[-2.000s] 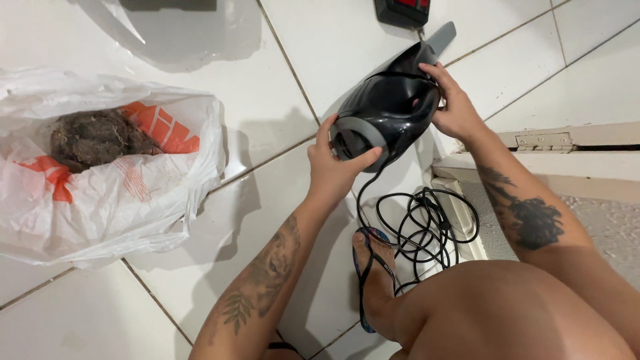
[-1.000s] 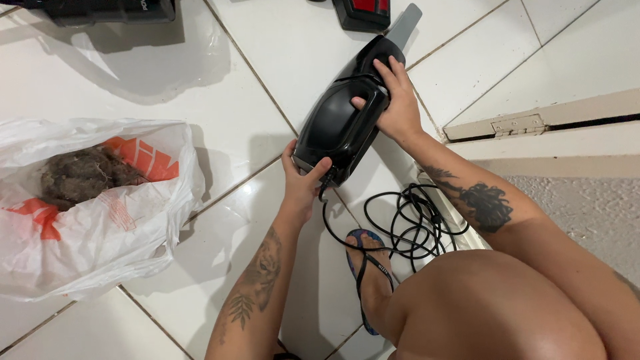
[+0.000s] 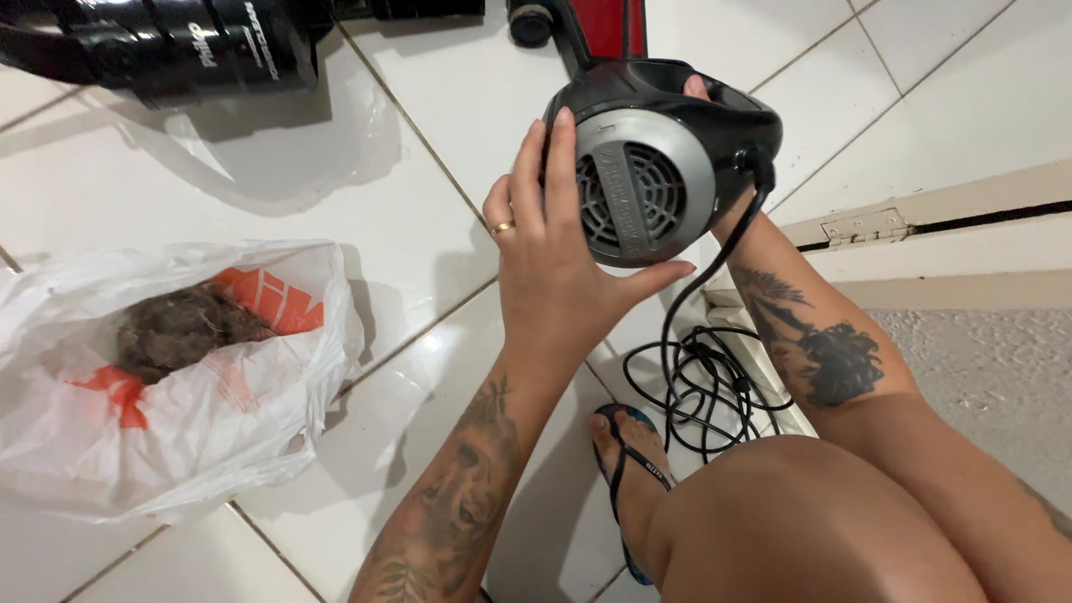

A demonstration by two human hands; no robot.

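Observation:
A black motor unit of a handheld vacuum cleaner [image 3: 720, 113] is held up off the floor, its round silver vent grille [image 3: 643, 188] facing up toward me. My left hand [image 3: 548, 218] lies on the grille's left and lower rim, fingers spread along the housing. Behind the unit, my right hand [image 3: 699, 90] grips it by the handle; a fingertip shows in the handle opening and the rest is mostly hidden. From the housing's right side a black power cord [image 3: 712, 260] runs down to a loose coil on the tiles beside my foot.
An open white plastic bag [image 3: 276, 419] with a clump of grey dust and hair [image 3: 180, 331] lies at left. A shiny black vacuum part [image 3: 209, 46] is at upper left, a red and black floor head [image 3: 605, 29] at top. A hinged frame [image 3: 888, 226] stands at right.
The vacuum body has been turned so its round vent faces me; earlier its long side and grey nozzle showed. My left hand has moved from its rear end onto the vent side.

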